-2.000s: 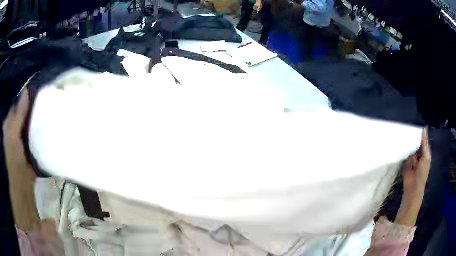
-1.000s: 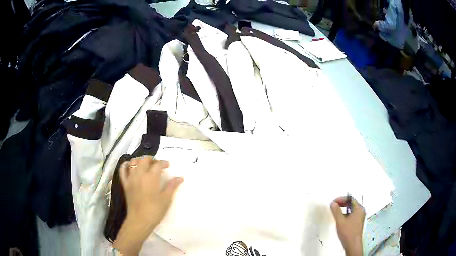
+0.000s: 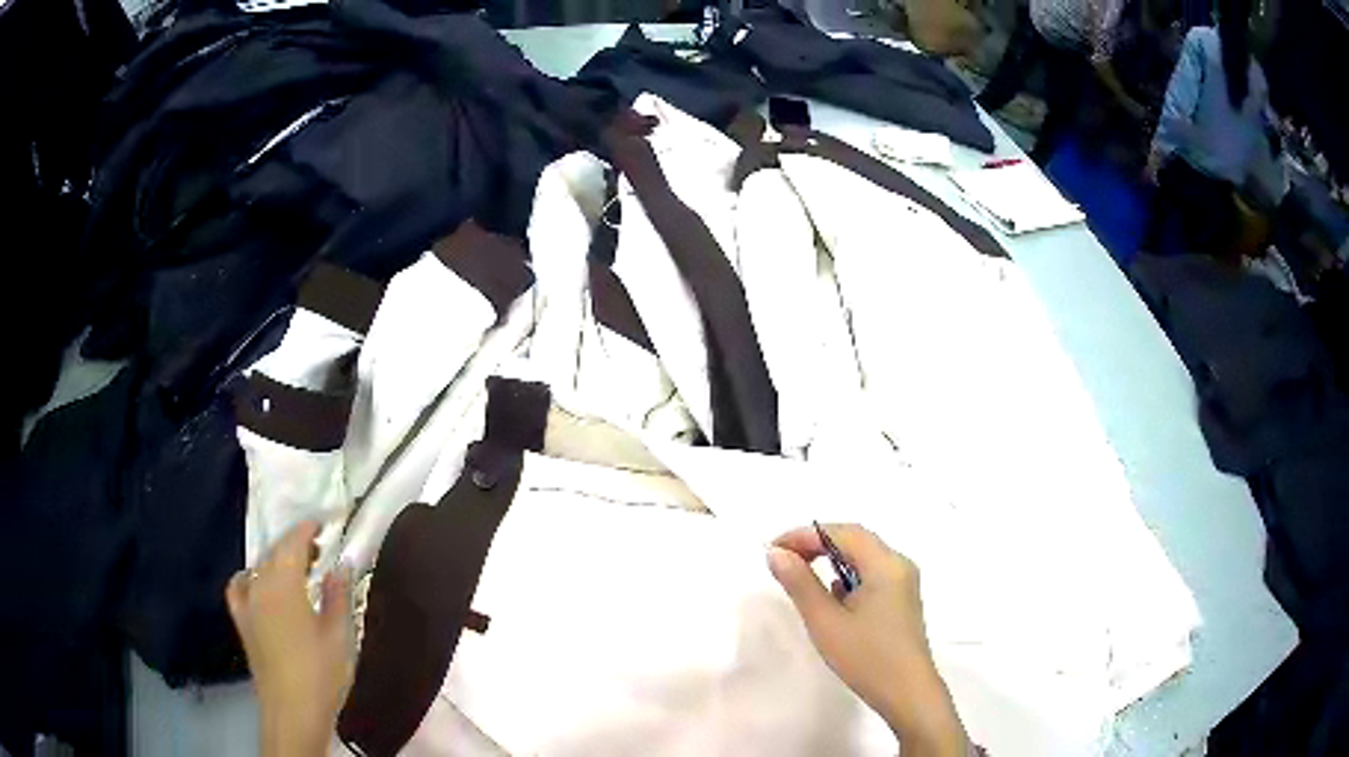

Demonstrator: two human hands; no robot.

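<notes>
A cream garment (image 3: 636, 592) lies spread in front of me, its dark brown waistband (image 3: 429, 599) running down its left side, with a round button near the upper band end. My left hand (image 3: 301, 621) is left of the waistband over cream cloth, fingers curved and apart; whether it pinches cloth is unclear. My right hand (image 3: 866, 614) is above the garment's right part and holds thread snips (image 3: 834, 559), their dark blades pointing up and left.
More cream garments with brown bands (image 3: 710, 281) lie heaped behind. Dark garments (image 3: 340, 178) are piled at the left and far end. A notepad (image 3: 1021, 197) and red pen are at the table's far right. People stand beyond, and dark cloth hangs along the right edge.
The garment, first held up between both hands, now lies flat. Over the last second my left hand moved left off the waistband, and my right hand moved left with the snips.
</notes>
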